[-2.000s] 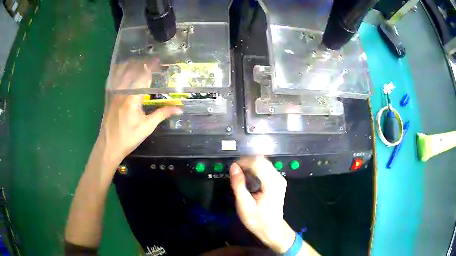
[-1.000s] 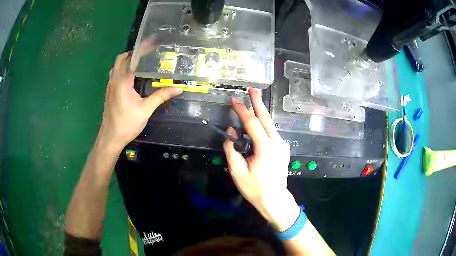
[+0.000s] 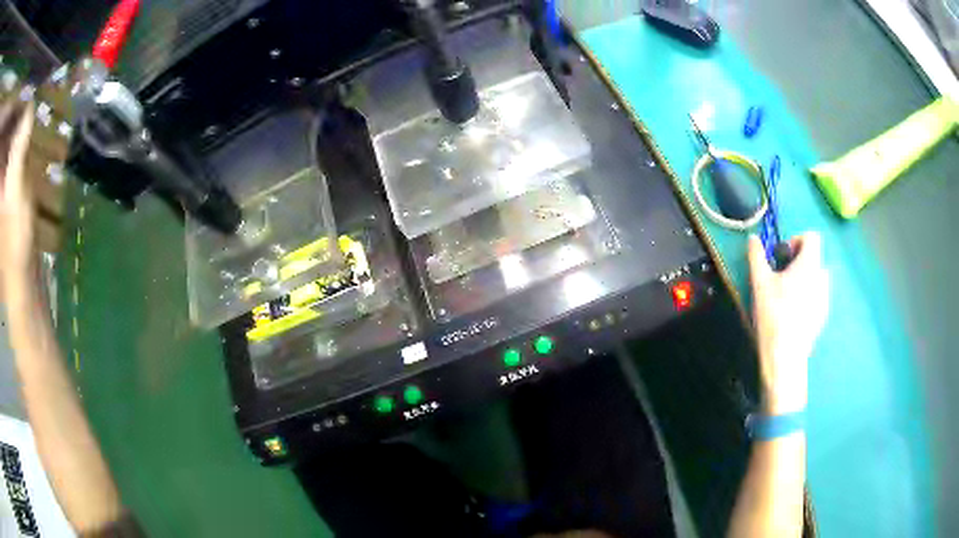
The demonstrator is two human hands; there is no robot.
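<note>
The black test fixture [image 3: 463,363] has two nests. A yellow-edged circuit board [image 3: 347,275] lies in the left nest, partly under the clear acrylic pressure plate [image 3: 263,247]. The right nest [image 3: 515,236] holds no board, under its own clear plate [image 3: 484,158]. My right hand [image 3: 791,315] is over the teal mat, closed around a dark screwdriver handle [image 3: 781,254]. A blue marker pen [image 3: 774,194] lies just beyond my fingertips. My left hand [image 3: 17,158] is blurred at the far left edge, beside a brown stacked object; its fingers are unclear.
A pale tape roll [image 3: 730,220] surrounds a dark-bodied tool [image 3: 733,189]. A blue cap [image 3: 753,121] and a black mouse [image 3: 684,21] lie farther back. A lime-green bar [image 3: 883,158] is at right. A red clamp handle [image 3: 114,34] stands upper left, near a brown stacked object [image 3: 50,158].
Both hands have left the board: my left hand moved to the far left, my right hand moved right to the mat by the pen. The view has shifted and tilted.
</note>
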